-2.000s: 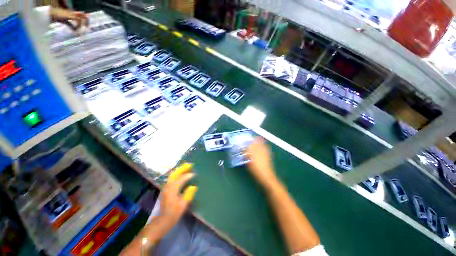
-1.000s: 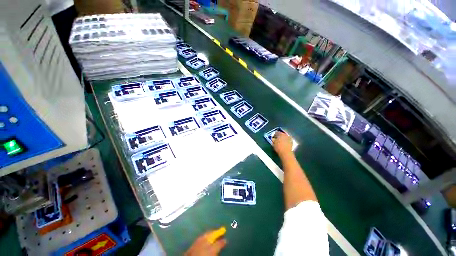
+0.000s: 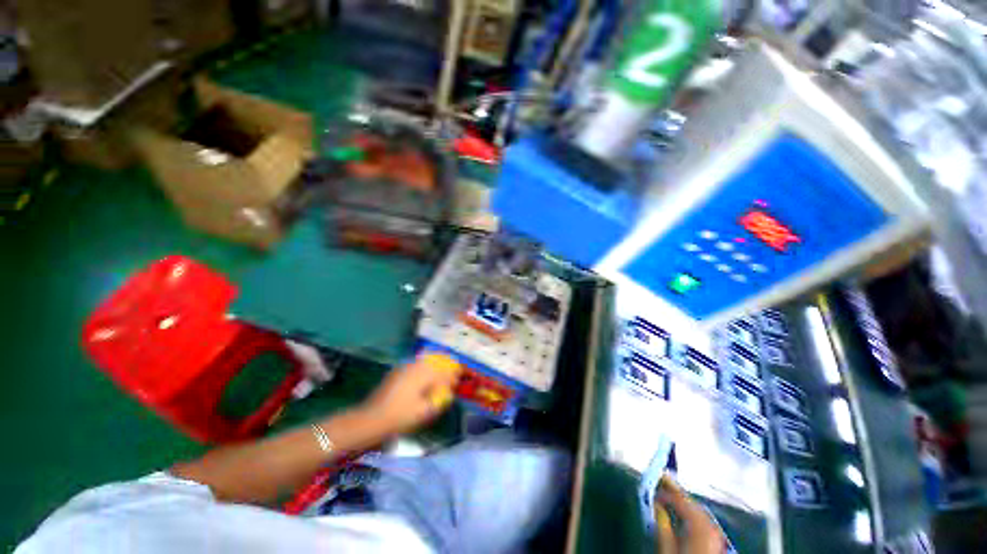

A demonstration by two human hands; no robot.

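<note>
One panel [image 3: 490,311] lies in the small orange-brown fixture [image 3: 483,326] on the press's perforated base plate [image 3: 449,308]. My left hand [image 3: 420,392], slightly blurred, with yellow finger cots, is in front of the blue press base [image 3: 520,403]; its fingers are apart and no part shows in it. My right hand [image 3: 691,524], cut off by the lower edge, holds another panel [image 3: 654,476] edge-on above the bench, beside the white sheet [image 3: 628,427]. The press head [image 3: 509,260] is dark and blurred, just behind the fixture.
The controller [image 3: 758,227] and the air cylinder marked 2 [image 3: 649,65] stand over the press. Panels lie in rows on the sheet and along the conveyor [image 3: 833,476]. A red stool [image 3: 162,335], an open carton [image 3: 227,162] and a second machine [image 3: 390,189] are at the left.
The view has swung left to the press. My right hand has come back from the conveyor and now holds a panel. My left hand has moved from the bench to the front of the press.
</note>
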